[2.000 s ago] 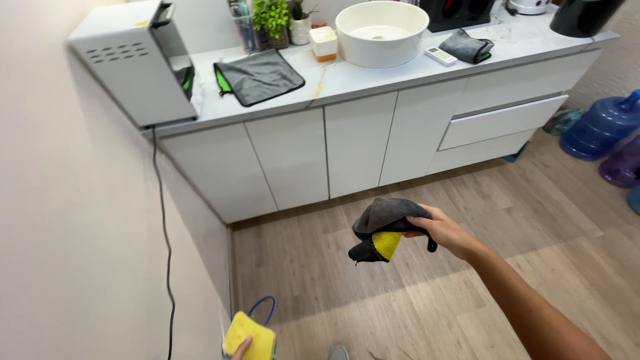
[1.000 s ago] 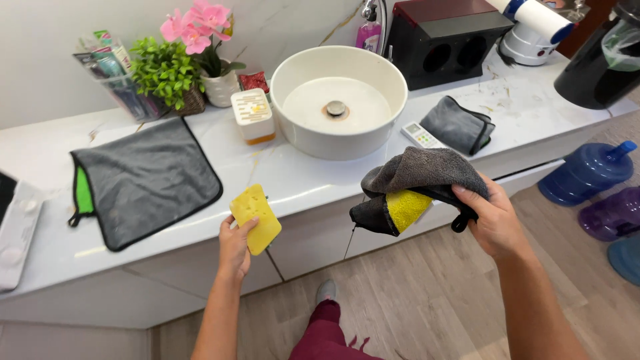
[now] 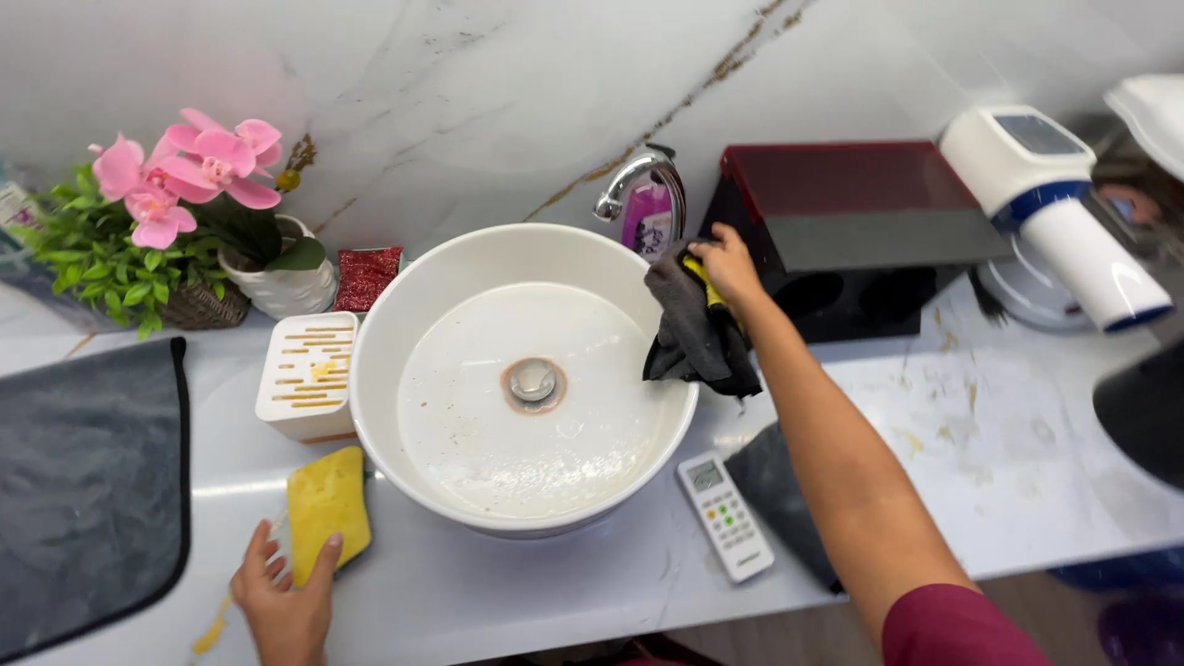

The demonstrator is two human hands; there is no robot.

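A round white basin point(image 3: 444, 435) stands on the counter with a metal drain at its centre. My right hand point(image 3: 726, 268) grips a dark grey and yellow cloth point(image 3: 689, 324), which hangs over the basin's right rim beside the chrome faucet point(image 3: 638, 180). My left hand point(image 3: 291, 592) is at the lower left, with thumb and fingers at the lower edge of a yellow sponge point(image 3: 326, 509). That sponge lies flat or nearly flat by the counter's front edge; how firmly it is held does not show.
A slotted white box point(image 3: 310, 370) and a grey cloth point(image 3: 83, 499) lie left of the basin. Potted plants point(image 3: 277, 277) stand behind. To the right are a remote control point(image 3: 726, 518), a folded dark cloth point(image 3: 791, 499), a black and red box point(image 3: 851, 213) and a white-blue device point(image 3: 1045, 203).
My right hand has brought the cloth from in front of the counter to the basin's right rim by the faucet. My left hand has lowered the sponge toward the counter. The view is closer over the basin.
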